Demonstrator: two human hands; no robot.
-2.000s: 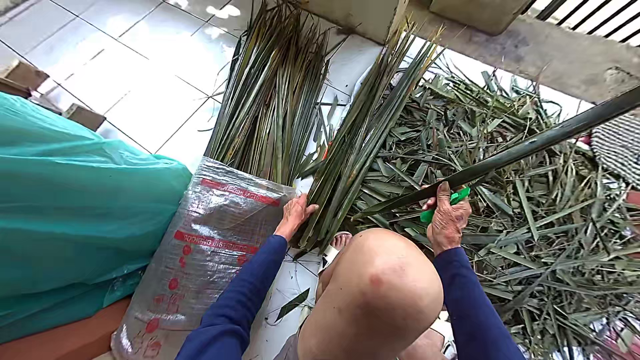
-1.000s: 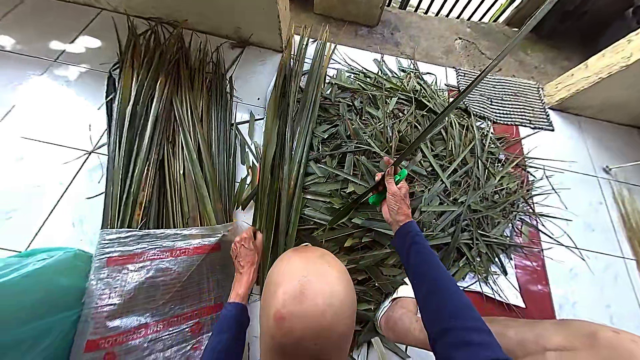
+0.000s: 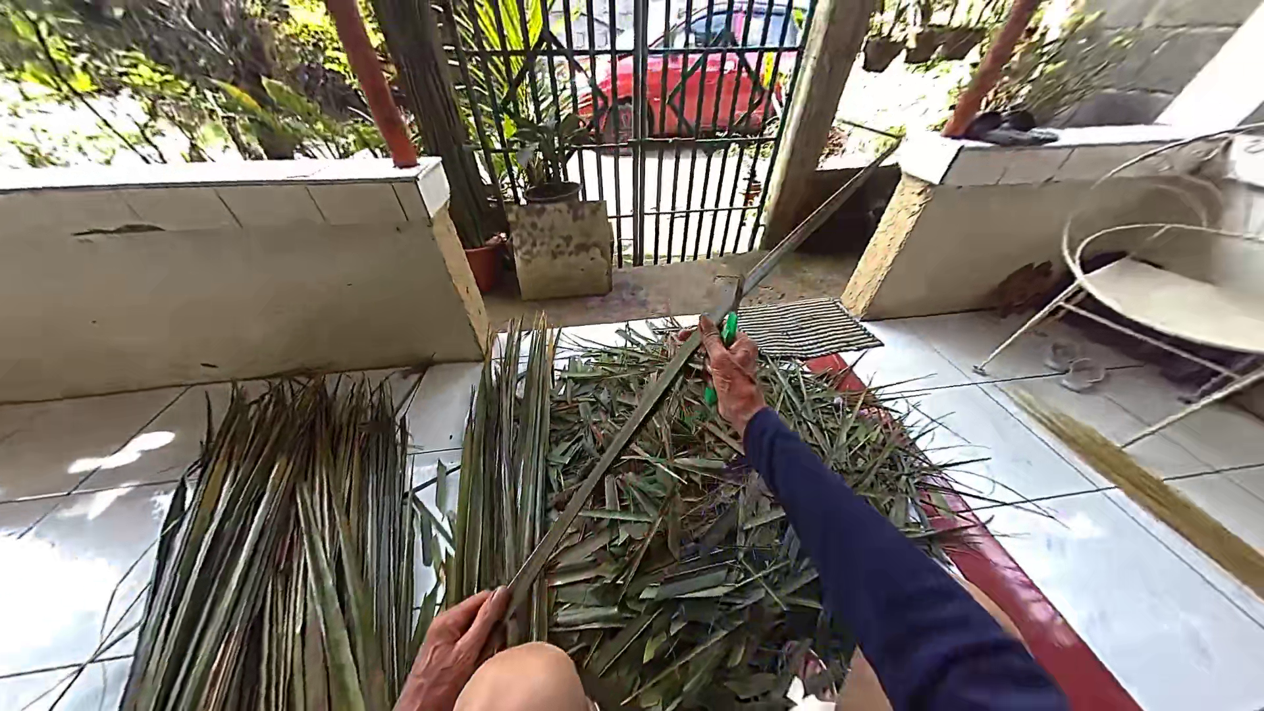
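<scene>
One long, narrow green leaf (image 3: 617, 444) runs slantwise from my left hand up past my right hand. My left hand (image 3: 456, 647) pinches its lower end beside my knee. In my right hand (image 3: 731, 373) are green-handled scissors (image 3: 729, 331), their blades at the leaf; the same hand also seems to steady the leaf. Below and around my right hand spreads a heap of cut leaf pieces (image 3: 681, 553). A narrow bundle of long leaves (image 3: 506, 444) lies just beyond my left hand, and a wider bundle (image 3: 286, 553) lies farther left on the tiles.
A striped mat (image 3: 810, 328) lies behind the heap, which rests partly on a red sheet (image 3: 1027, 612). Ahead stand a barred metal gate (image 3: 640, 148) and low walls (image 3: 227, 286). A metal chair (image 3: 1175, 296) is at the right, with a broom-like bundle (image 3: 1136, 474) nearby.
My left hand, earlier at the narrow bundle's lower end, now holds the lower end of the leaf. The leaf's far end still points up and right. The view has tilted up toward the gate.
</scene>
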